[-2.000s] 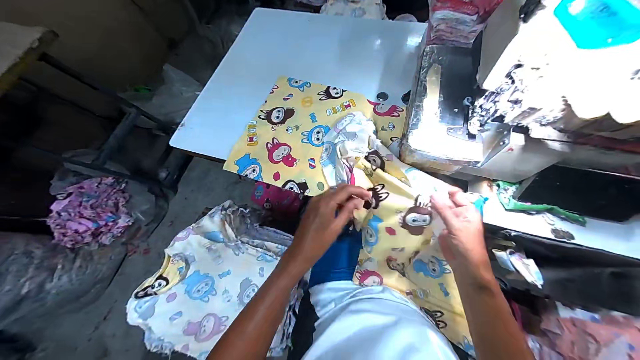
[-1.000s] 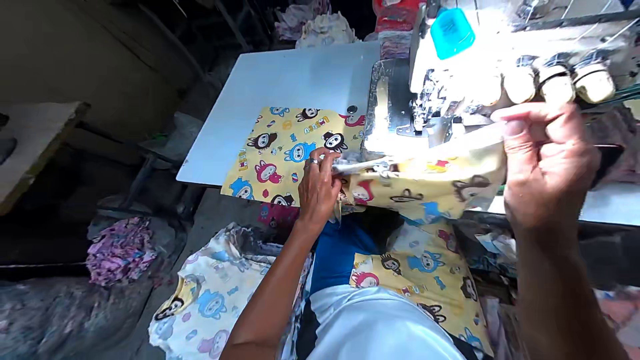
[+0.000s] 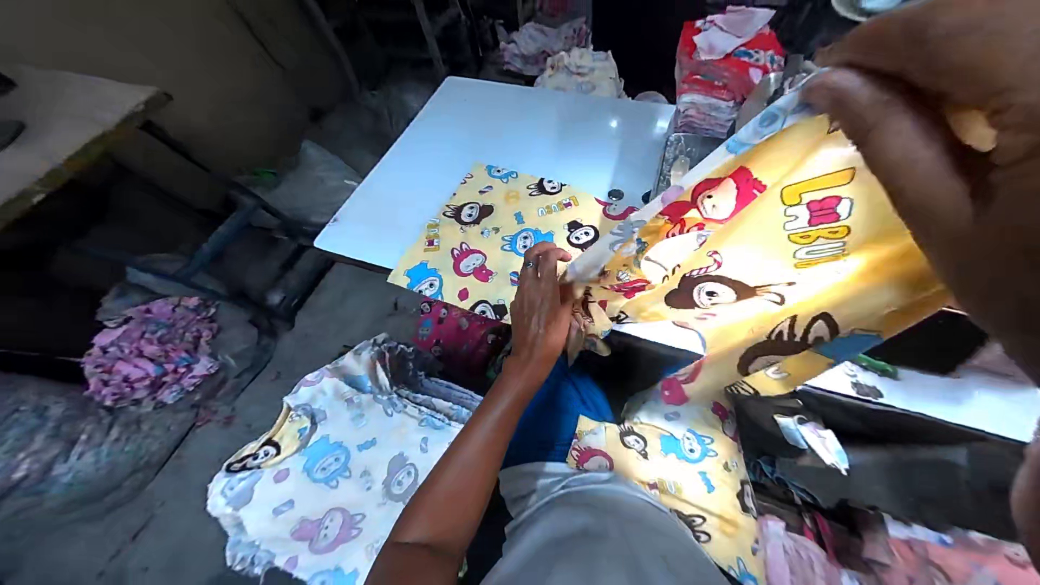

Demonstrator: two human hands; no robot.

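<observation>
Yellow printed fabric is stretched up between my two hands, with its paler reverse side folded along the top edge. My left hand grips a bunched part of it near the table's front edge. Close to the camera at the upper right, my right hand pinches the other end between thumb and fingers. Another yellow printed piece lies flat on the white table beyond my left hand. More yellow fabric drapes over my lap. The raised cloth hides most of the sewing machine.
A white table stands ahead. White printed pieces are stacked at lower left. Pink fabric scraps lie heaped on the floor at far left, near a dark metal stand. A red bundle sits beyond the table.
My right hand has come up and nearer to the camera, raising the yellow fabric that lay lower two seconds ago. My left hand stays on its bunched part. The view has shifted.
</observation>
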